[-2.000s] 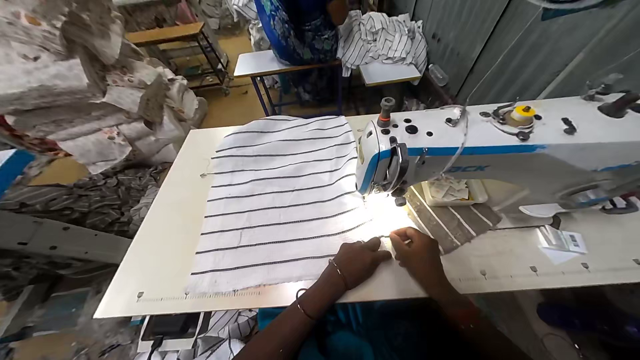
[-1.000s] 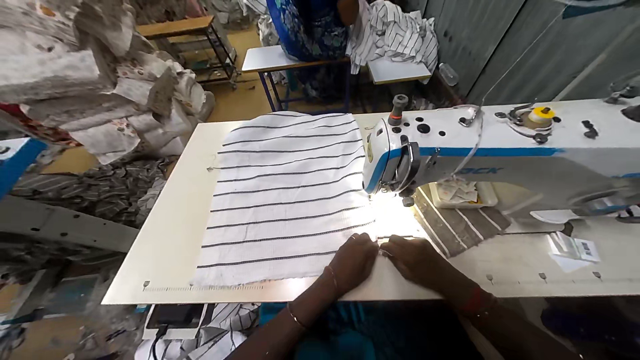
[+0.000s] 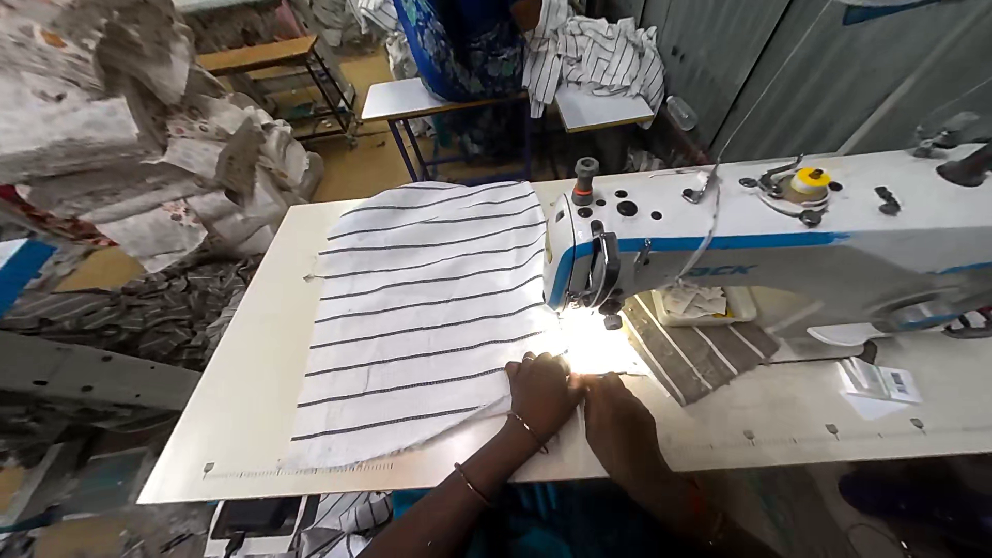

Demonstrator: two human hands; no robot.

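White fabric with dark stripes lies spread on the sewing table, its right side running to the lit needle area of a Jack industrial sewing machine. My left hand pinches the fabric's edge just in front of the needle area. Right beside it, my right hand has its fingers closed on the same edge, close to my left fingertips. Glare hides the needle and presser foot. A brown striped fabric piece lies to the right of the needle area.
Under the machine arm is a plastic tray with scraps. A small white packet lies at the right. Beyond the table, a person sits near white benches with striped cloth. Fabric piles stand at the left.
The near edge of the striped fabric has lifted and curved toward my hands; it lay flatter before. My hands remain close together by the needle area.
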